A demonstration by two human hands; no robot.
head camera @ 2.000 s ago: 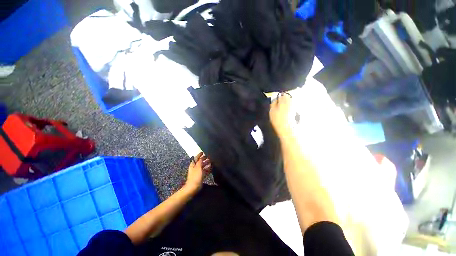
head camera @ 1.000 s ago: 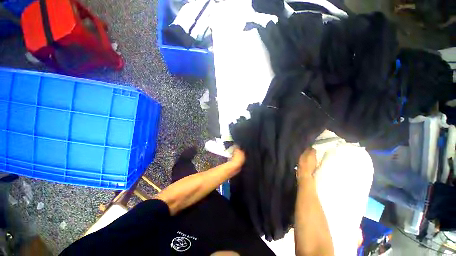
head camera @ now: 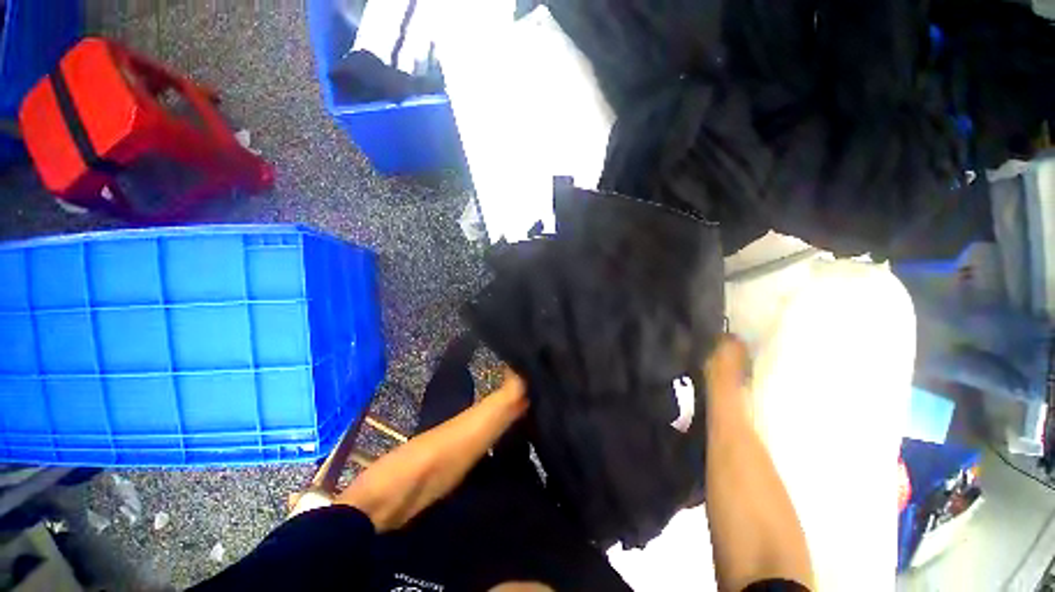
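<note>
A black garment point(head camera: 625, 312) with a small white label point(head camera: 683, 404) lies spread in front of me, over the near part of the white-covered table. My left hand point(head camera: 516, 391) is at the garment's left edge, its fingers hidden under the cloth. My right hand point(head camera: 727, 361) is at the garment's right edge, blurred, and its fingers are hard to make out. A large black garment pile point(head camera: 798, 127) lies beyond it and to the right.
The white table cover point(head camera: 827, 405) runs along my right. A blue crate point(head camera: 162, 347) and a red stool-like object point(head camera: 139, 133) stand on the floor at left. Another blue crate point(head camera: 399, 137) holds white and dark cloth. A wooden frame shows near my left forearm.
The garment, bunched in folds one second ago, is now spread flatter with its white label showing. My hands have moved slightly, and the view has turned since two seconds ago.
</note>
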